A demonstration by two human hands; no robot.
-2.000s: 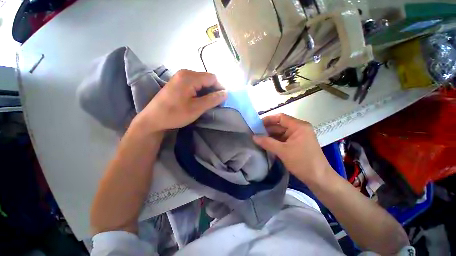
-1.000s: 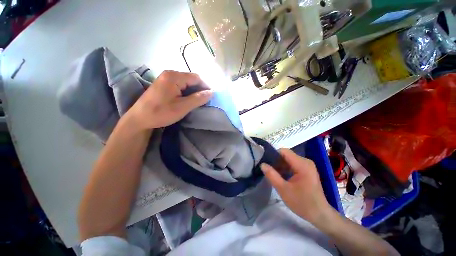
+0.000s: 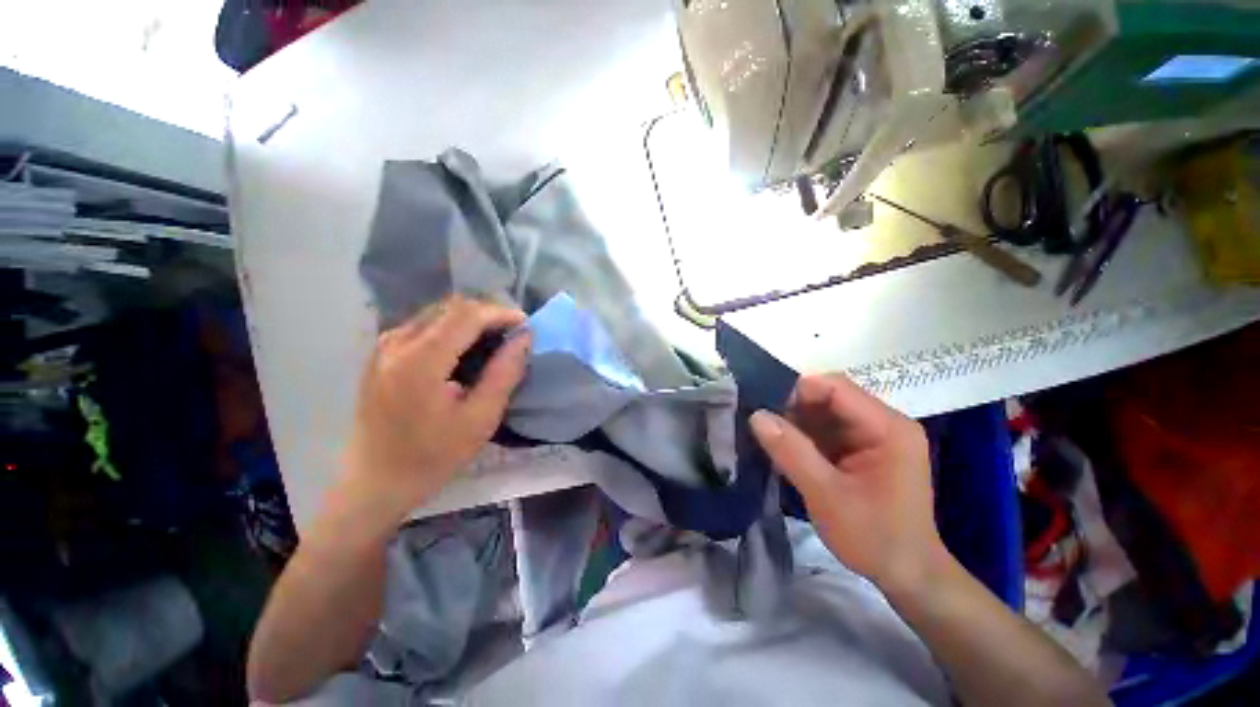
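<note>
The grey garment (image 3: 435, 235) lies bunched on the white table's front part and hangs over its edge toward me. My left hand (image 3: 435, 394) grips the garment at the left end of the light-blue piece (image 3: 574, 341), with dark cloth between its fingers. My right hand (image 3: 864, 470) pinches the navy band (image 3: 753, 370), whose pointed upper end stands up beyond the fingers. The band's lower part curves under the garment opening. The sewing machine (image 3: 815, 83) stands beyond, its needle area away from the cloth.
Scissors (image 3: 1043, 194), dark snips (image 3: 1101, 249) and a wooden-handled tool (image 3: 988, 256) lie right of the machine. A yellow box (image 3: 1223, 207) is at far right. A blue bin (image 3: 981, 497) with scraps and a red bag (image 3: 1188, 456) are below right. More grey cloth (image 3: 442, 594) hangs below the edge.
The view has shifted left. My right hand has moved from the light-blue piece to the navy band and lifted it. The garment has been drawn out flatter, away from the machine.
</note>
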